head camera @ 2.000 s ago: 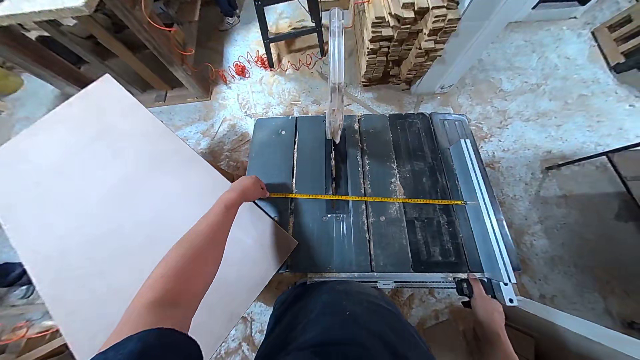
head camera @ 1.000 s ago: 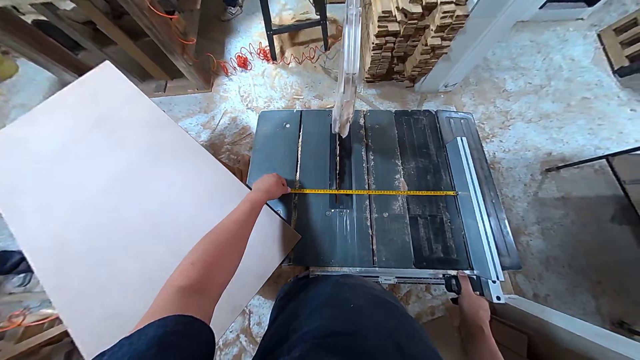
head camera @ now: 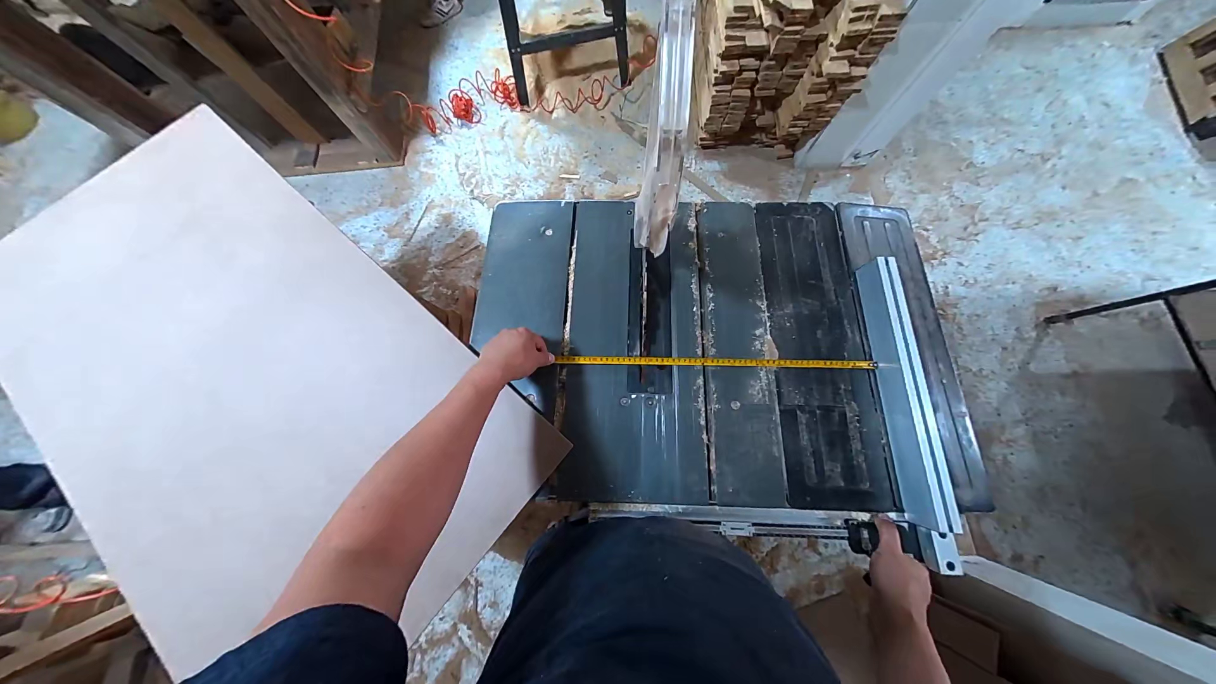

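Observation:
A yellow tape measure blade (head camera: 712, 362) lies straight across the dark table of a table saw (head camera: 741, 456). My left hand (head camera: 516, 356) is closed on its left part; the tape's case is not visible. The tape's other end meets the silver rip fence (head camera: 917, 389) at the right. My right hand (head camera: 898, 570) grips the black fence handle (head camera: 864, 538) at the front rail. A clear blade guard (head camera: 660, 180) hangs over the saw's slot. Beneath my left forearm, a large pale panel (head camera: 237, 361) leans with one corner over the table's left edge.
Wooden racking (head camera: 351, 104) stands at the upper left, with a coiled orange air hose (head camera: 463, 106) beside it. Behind the saw are a black stand (head camera: 570, 40) and stacked wood strips (head camera: 750, 85). A white post (head camera: 879, 90) rises to their right. Sawdust covers the floor (head camera: 1054, 199).
My left hand has moved slightly right relative to the saw table, and the fence with my right hand has shifted slightly left. The tape still spans between left hand and fence.

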